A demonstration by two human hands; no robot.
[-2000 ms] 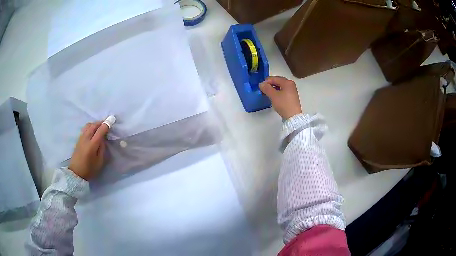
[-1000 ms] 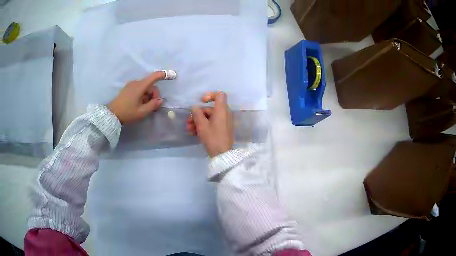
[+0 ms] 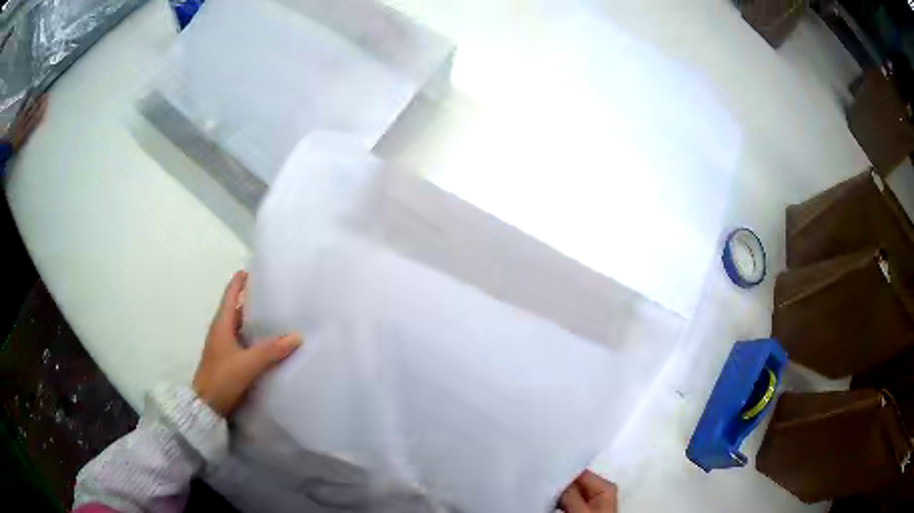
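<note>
A bag wrapped in white tissue paper (image 3: pixel 431 351) lies in front of me, somewhat blurred, with the darker bag showing through in bands. My left hand (image 3: pixel 239 351) holds its left edge, thumb on top and fingers at the side. My right hand (image 3: pixel 589 494) is at its lower right edge, mostly cut off by the picture's bottom, fingers closed on the paper. A blue tape dispenser (image 3: pixel 730 416) with a yellow-cored roll stands to the right.
Another wrapped packet (image 3: pixel 291 85) lies at the upper left. White tissue sheets (image 3: pixel 591 150) lie beyond. A blue-rimmed tape roll (image 3: pixel 745 258) lies at the right. Brown bags (image 3: pixel 837 311) stand along the right. Clear plastic (image 3: pixel 70 35) and another person's hand (image 3: pixel 27 120) are at the far left.
The view has swung left. My hands have moved apart, from the paper's taped middle to the wrapped bag's left and lower right edges. The bag is turned at an angle.
</note>
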